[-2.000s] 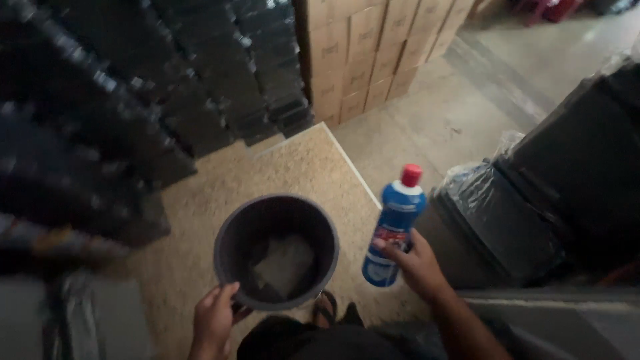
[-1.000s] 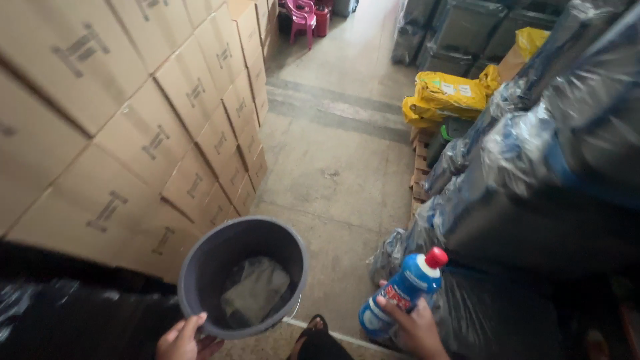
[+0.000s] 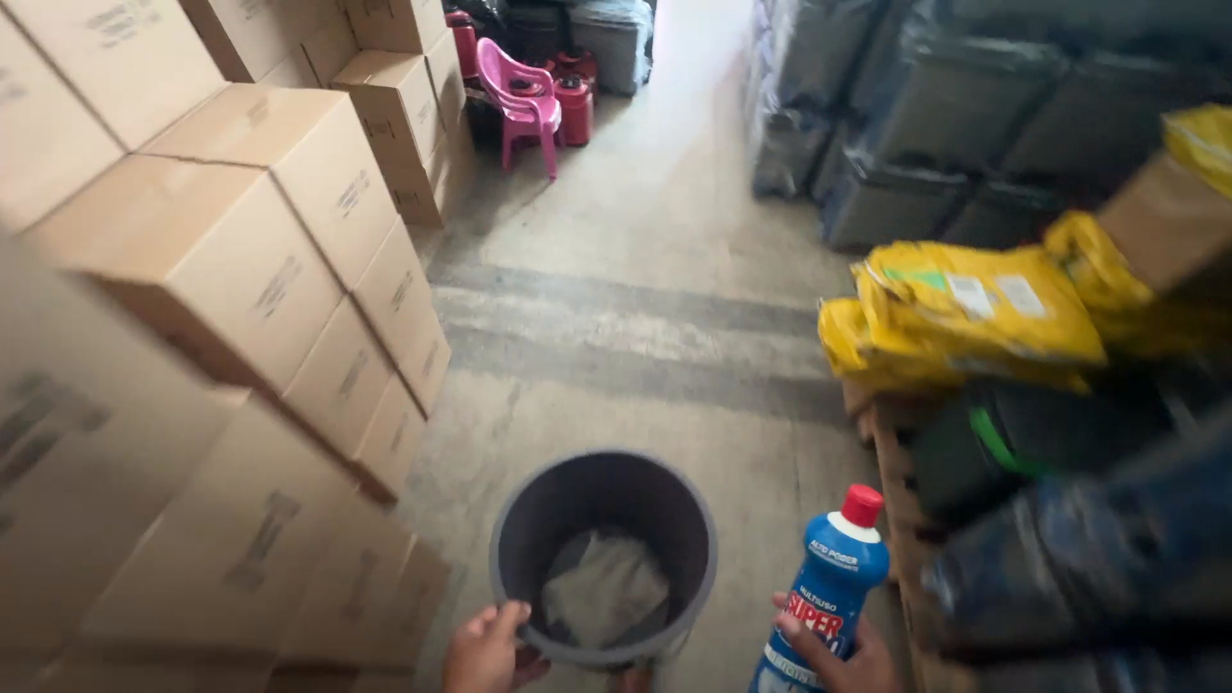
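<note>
A dark grey plastic bucket point(image 3: 604, 558) is at the lower middle of the head view, its rim gripped by my left hand point(image 3: 493, 650) at the near left side. Inside, a crumpled greyish cloth point(image 3: 606, 589) lies on the bottom. To the right, my right hand point(image 3: 835, 654) is closed around a blue plastic bottle of liquid cleaner point(image 3: 828, 587) with a red cap, which leans a little to the right. The lower part of the bottle is cut off by the frame's bottom edge.
Stacked cardboard boxes point(image 3: 289, 260) line the left side. A pink plastic chair point(image 3: 520, 106) stands farther off by red containers point(image 3: 575, 111). On the right are yellow bags point(image 3: 982, 308), a wooden pallet point(image 3: 900, 539) and plastic-wrapped dark bins point(image 3: 972, 125). Concrete floor point(image 3: 626, 385) runs between.
The view has swung far, from the tan board floor to the aisle, and moved forward along it. Both hands have kept hold of the bucket and the bottle.
</note>
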